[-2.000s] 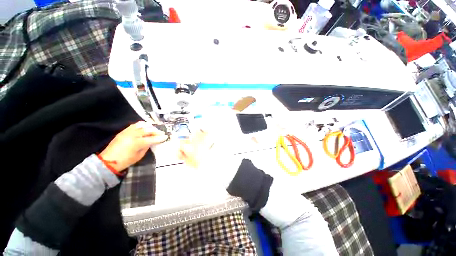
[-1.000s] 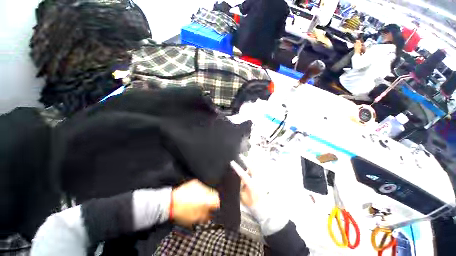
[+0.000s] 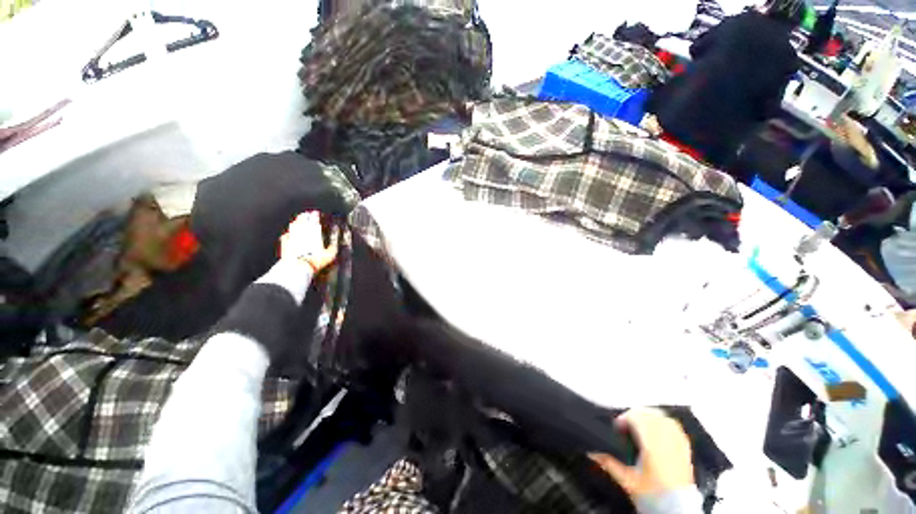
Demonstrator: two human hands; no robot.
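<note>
The black fabric piece [image 3: 502,376] runs from the left side of the white table [image 3: 522,271] along its front edge towards the right. My left hand [image 3: 309,241] is stretched out to the left and rests on black fabric beside a plaid part [image 3: 336,301]; whether its fingers grip is unclear. My right hand [image 3: 658,454] is at the front edge, with thumb and fingers around the black fabric's right end. The presser foot and needle area [image 3: 741,353] is at the right, apart from both hands.
A plaid garment [image 3: 583,161] lies at the table's back edge. A dark plaid stack [image 3: 392,70] stands behind. More plaid fabric [image 3: 90,412] hangs at the left. A flat black rectangle [image 3: 793,422] and a brown tag [image 3: 842,391] lie right. A blue bin [image 3: 593,92] and a person [image 3: 728,80] are behind.
The view has swung left. My left hand has moved far out to the left. The black fabric has come off the table top and is now stretched along the front edge. The scissors handles have left view.
</note>
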